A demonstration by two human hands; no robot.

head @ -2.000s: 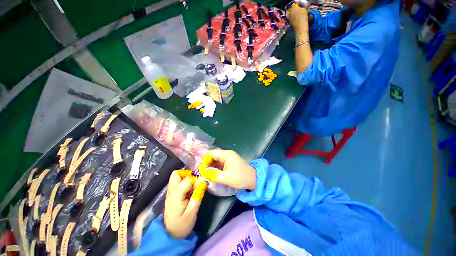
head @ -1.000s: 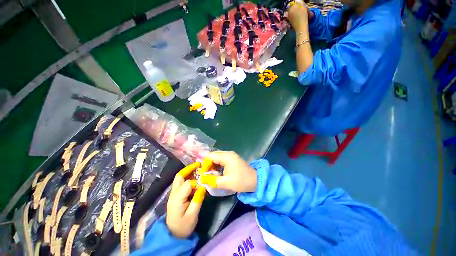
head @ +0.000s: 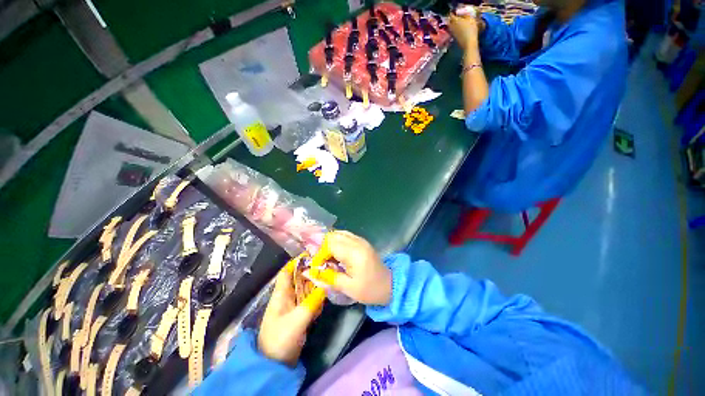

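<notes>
My left hand (head: 287, 313), with yellow-orange finger cots, holds a wristwatch (head: 304, 282) mostly hidden by the fingers; a bit of pale strap shows. My right hand (head: 352, 267), also with finger cots, meets it and holds a white cleaning cloth (head: 334, 295) against the watch. To the left lies the black watch tray (head: 249, 272) under wrinkled clear plastic film, with rows of beige-strapped watches; one dark round watch head (head: 209, 291) faces up near its right edge.
A pink-red padded tray (head: 270, 207) lies behind my hands. Beyond are a plastic bottle (head: 249, 128), solvent jars (head: 353, 142), crumpled tissues (head: 326, 166), spare finger cots (head: 417, 119) and a neighbour's tray (head: 334, 60). A person in blue (head: 541, 116) sits at right.
The fingers of both hands have shifted around the watch, and more pale strap shows between the left fingers. The view has shifted slightly, moving the bench scene a little right.
</notes>
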